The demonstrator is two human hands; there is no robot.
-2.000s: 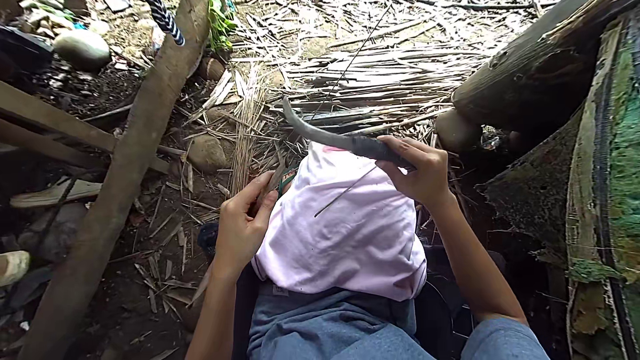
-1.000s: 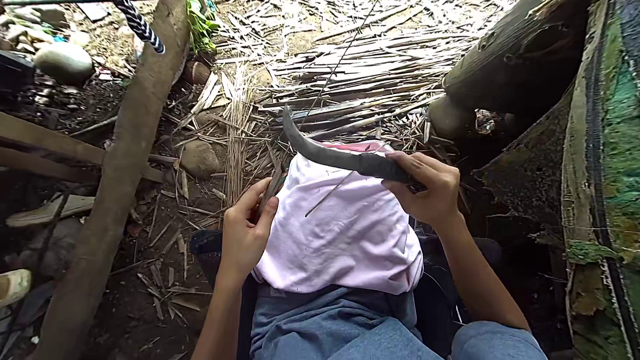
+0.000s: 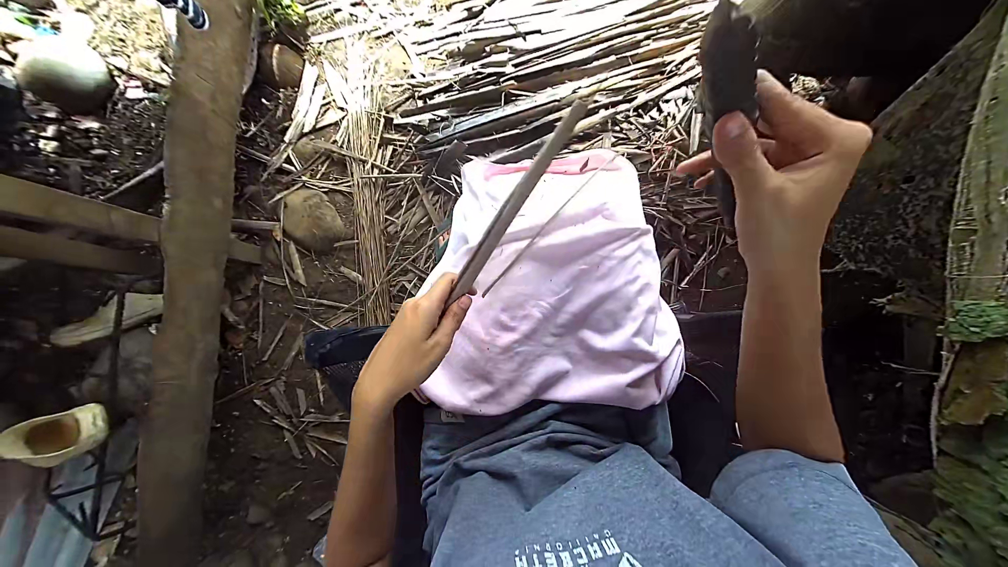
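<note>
My left hand (image 3: 413, 339) is closed around the lower end of a thin wooden strip (image 3: 524, 189), which slants up and to the right over a pale pink cloth (image 3: 551, 315) on my lap. A thin fibre (image 3: 547, 224) lies on the cloth beside the strip. Raised at the upper right, my right hand (image 3: 787, 157) grips a dark knife with a curved blade (image 3: 728, 71); the knife is seen nearly edge-on, so its curve hardly shows. The strip and the knife are apart.
A wooden post (image 3: 189, 276) stands at the left, with rails (image 3: 87, 224) meeting it. Split sticks (image 3: 488, 71) and a bundle of thin stalks (image 3: 370, 189) lie ahead on the ground. Stones (image 3: 311, 219) lie near them. A mossy trunk (image 3: 972, 315) is at the right.
My right hand has moved up and to the right with the knife, away from my left hand. The wooden strip in my left hand now points up and right across the cloth.
</note>
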